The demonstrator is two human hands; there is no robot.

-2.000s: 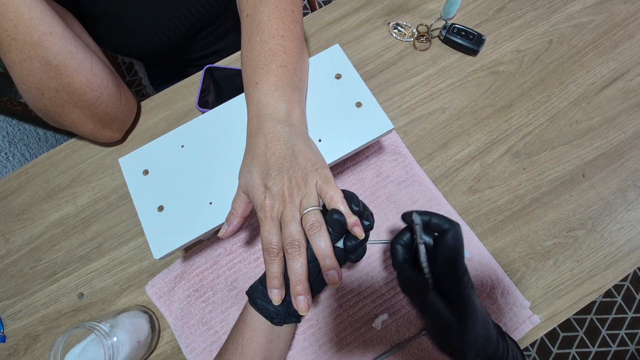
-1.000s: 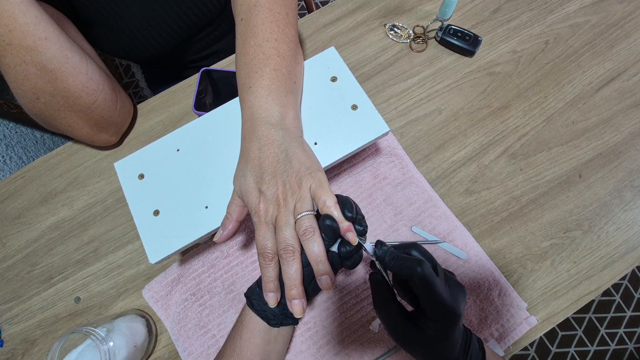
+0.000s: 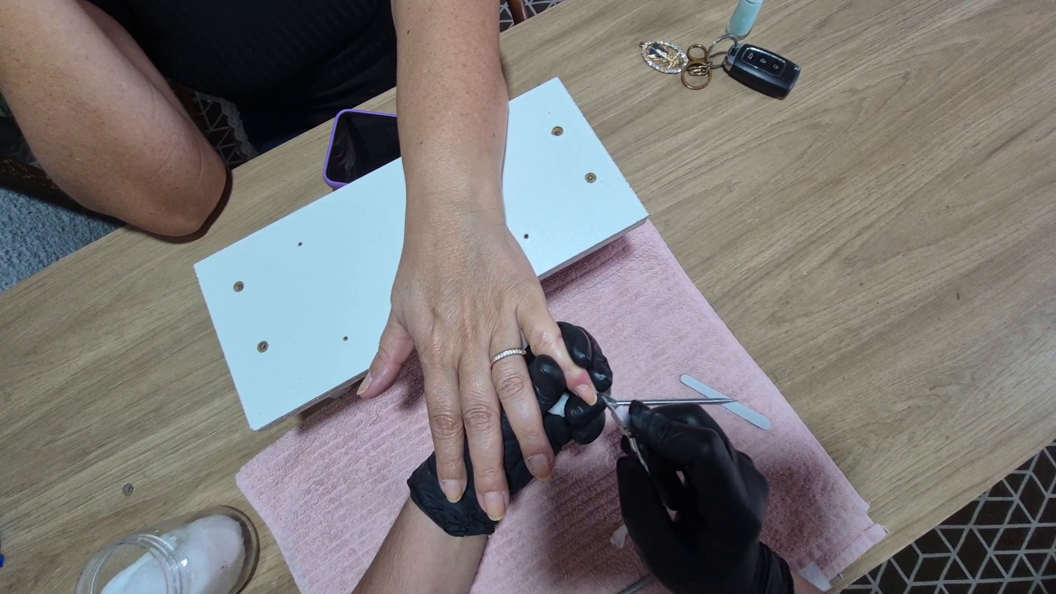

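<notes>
Black gloves cover both of my hands. My left hand (image 3: 569, 388) holds the little finger of another person's hand (image 3: 474, 305), with a bit of white material and a thin metal rod tool (image 3: 676, 402) between my fingers. In my right hand (image 3: 693, 487) are metal cuticle nippers (image 3: 634, 441), their tips close to that finger's nail. The other person's palm faces down, a ring on one finger, the forearm across a white board (image 3: 322, 272). Under my hands lies a pink towel (image 3: 330, 478); a pale nail file (image 3: 726, 402) rests on it beneath the metal rod.
A glass jar (image 3: 247, 544) with white cotton stands at the bottom left. Behind the board lies a phone in a purple case (image 3: 359, 148). A black car key (image 3: 763, 71), a keyring charm (image 3: 664, 57) and a small pale-blue bottle (image 3: 744, 18) are at the top right.
My right hand has moved left, and the nippers are now at the little finger of the other person's hand, where they were apart from it two seconds ago. The nail file has come into sight.
</notes>
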